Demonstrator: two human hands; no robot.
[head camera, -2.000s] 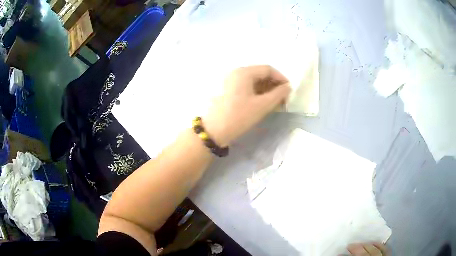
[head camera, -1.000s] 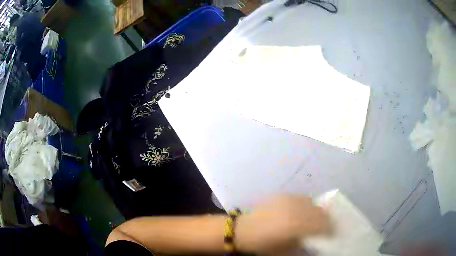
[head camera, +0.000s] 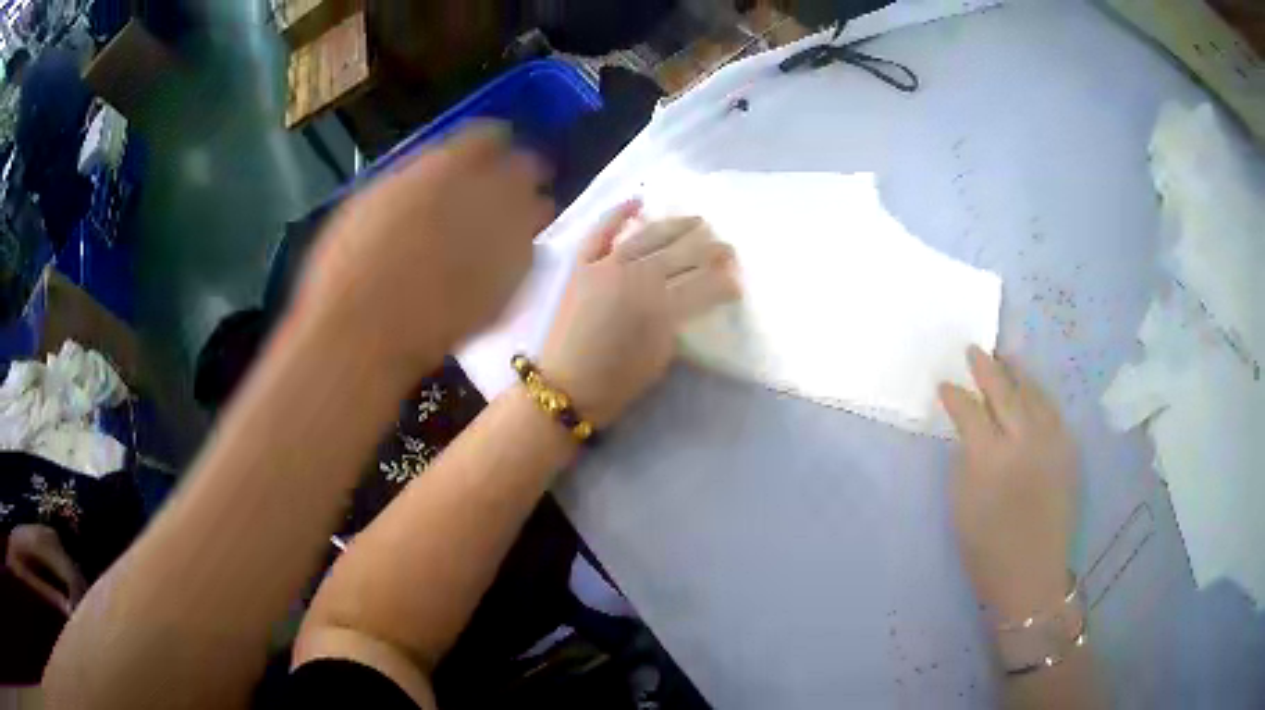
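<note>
A white fabric piece (head camera: 860, 298), with a curved notch in its upper right side, lies flat on the pale table cover (head camera: 777, 555); whether it is one layer or a stack I cannot tell. My left hand (head camera: 631, 298), with a beaded bracelet, lies on its left end with bent fingers; whether they pinch the fabric is hidden. My right hand (head camera: 1010, 465), with a thin bracelet, touches its lower right corner with spread fingertips.
Another person's blurred arm and hand (head camera: 430, 257) reach in from the left, close to my left arm. Looser white pieces (head camera: 1214, 361) lie at the right. Dark looped snips or cord (head camera: 867, 58) lie at the far edge. A blue crate (head camera: 555, 86) stands beyond the table's left edge.
My left hand has moved up from the near side onto the white piece. My right hand is now at its lower right corner. The near white fabric is gone from view. Another person's arm has entered.
</note>
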